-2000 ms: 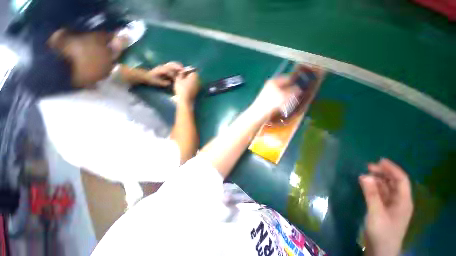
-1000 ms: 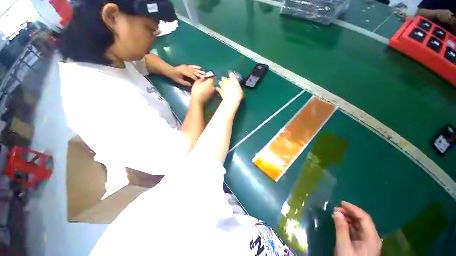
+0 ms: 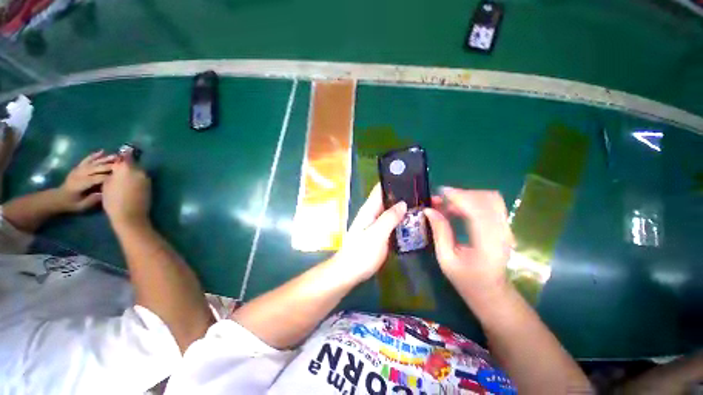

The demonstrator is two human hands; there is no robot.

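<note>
A black phone unit (image 3: 405,189) is upright in front of me, with a pale round spot near its top end and a silvery printed patch at its lower end. My left hand (image 3: 370,239) grips its lower left side, the thumb on its face. My right hand (image 3: 469,231) is at its right side, thumb and index finger close to the edge. Whether a small piece is between those fingertips cannot be told. The orange strip (image 3: 327,166) lies on the green bench left of the phone.
Yellow-green strips (image 3: 549,208) lie to the right and beneath my hands. A black phone (image 3: 204,100) lies at the left, another (image 3: 484,28) beyond the pale edge rail (image 3: 416,75). A neighbouring worker's hands (image 3: 108,185) hold a small dark object at far left. A thin white line crosses the bench.
The view has swung right. My left hand has come back from beside the neighbour and now holds a phone in front of me. My right hand has joined it at the phone.
</note>
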